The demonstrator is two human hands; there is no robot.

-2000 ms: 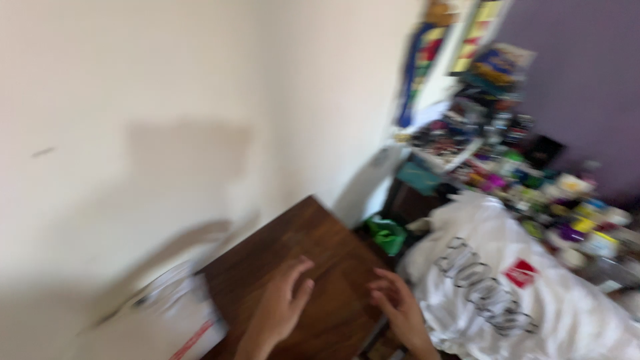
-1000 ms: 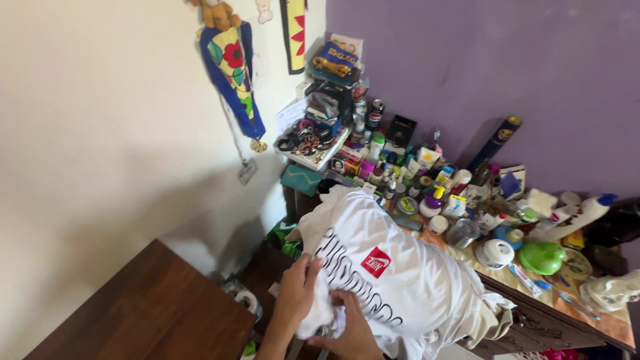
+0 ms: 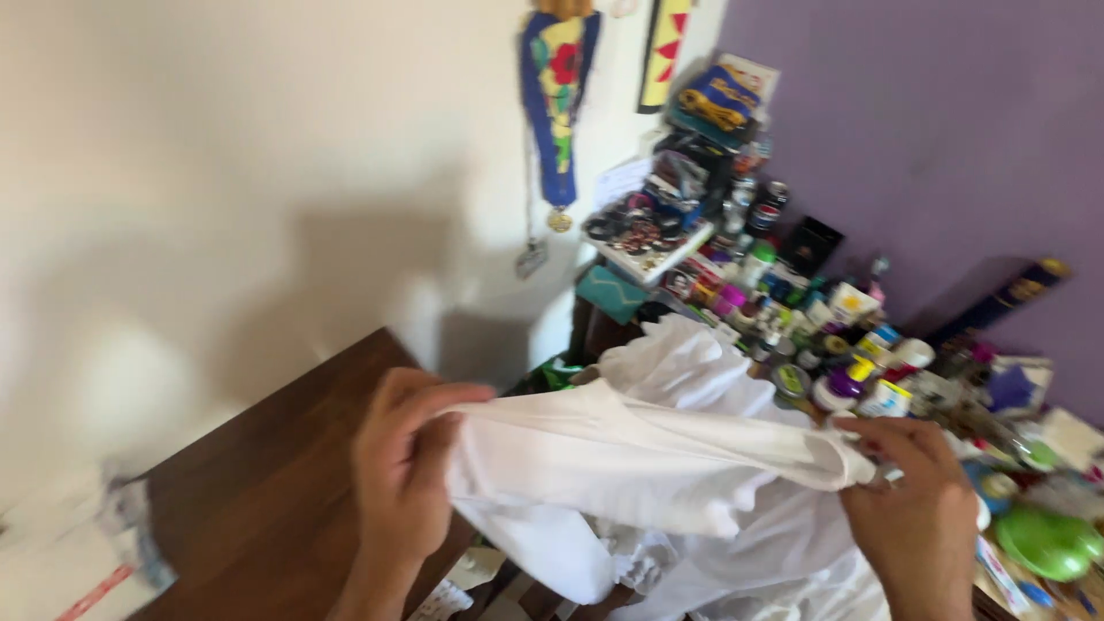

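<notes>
A white cloth garment (image 3: 604, 457) is stretched between my two hands. My left hand (image 3: 410, 466) pinches its upper left edge, over the corner of a dark wooden surface (image 3: 285, 474). The upper right edge is gripped by my right hand (image 3: 914, 492), near the crowded dresser top. Behind and below the held garment lies more white fabric (image 3: 699, 362), bunched up; where one cloth ends and the other begins is partly hidden.
Bottles, jars and a green plastic item (image 3: 1048, 543) crowd the dresser along the purple wall. A tray of small accessories (image 3: 647, 250) stands in the corner. Medals on a blue ribbon (image 3: 561, 112) hang on the pale wall. A white item with a red stripe (image 3: 95, 591) is at lower left.
My hands were close together at the white shirt with printed lettering a second ago. They have moved wide apart, with white cloth spread between them. The lettering is no longer visible.
</notes>
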